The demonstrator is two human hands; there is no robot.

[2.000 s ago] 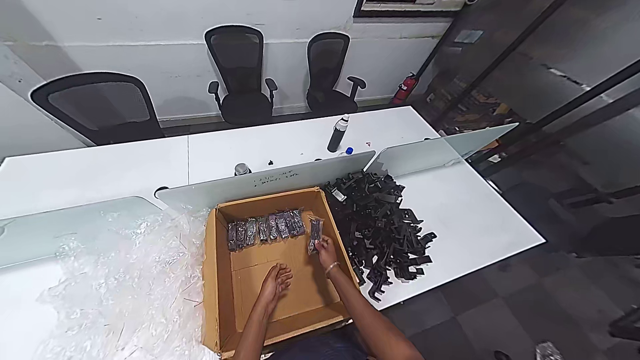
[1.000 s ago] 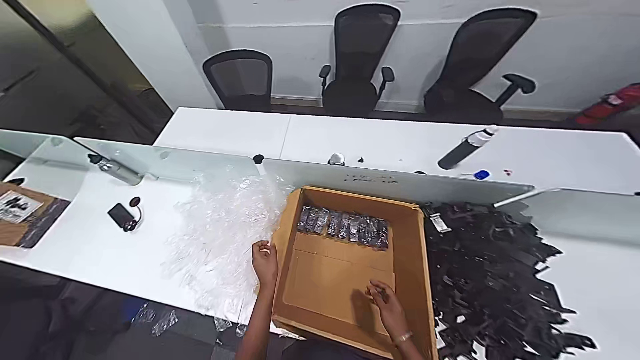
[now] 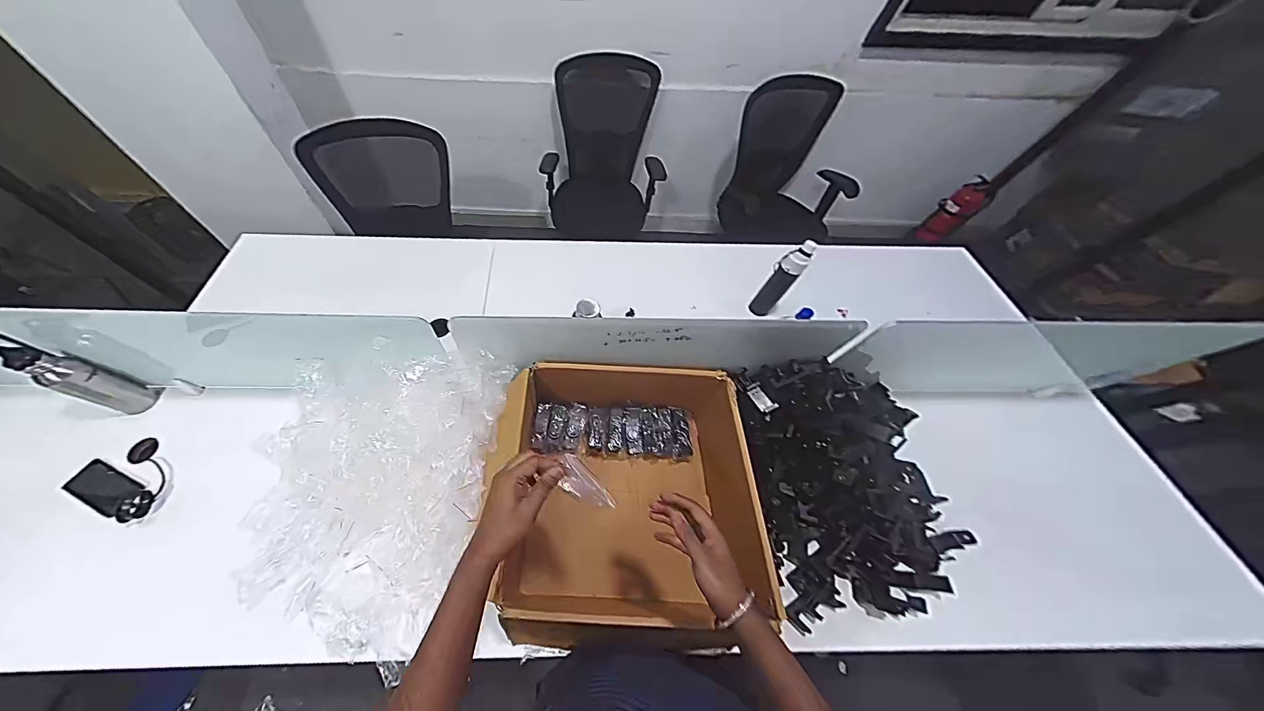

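My left hand [image 3: 521, 494] pinches a small clear plastic bag [image 3: 587, 482] over the left part of an open cardboard box [image 3: 752, 484]. My right hand [image 3: 696, 543], with a bracelet at the wrist, is over the right part of the box, fingers apart and holding nothing. Along the far side of the box floor lies a row of dark items in clear plastic bags [image 3: 614, 431]. A heap of clear plastic bags [image 3: 370, 504] lies on the table left of the box. A heap of black parts [image 3: 849, 484] lies to its right.
A low glass divider [image 3: 533, 338] runs behind the box. Beyond it stand a dark bottle with a white top [image 3: 782, 280] and a small white-topped container [image 3: 588, 308]. At the left are a metal bottle [image 3: 94, 382] and a black device with a cable [image 3: 109, 489].
Two seconds ago my right hand held a bagged item at the box's right; now it is empty. My left hand has come from the bag heap and now holds a clear bag over the box.
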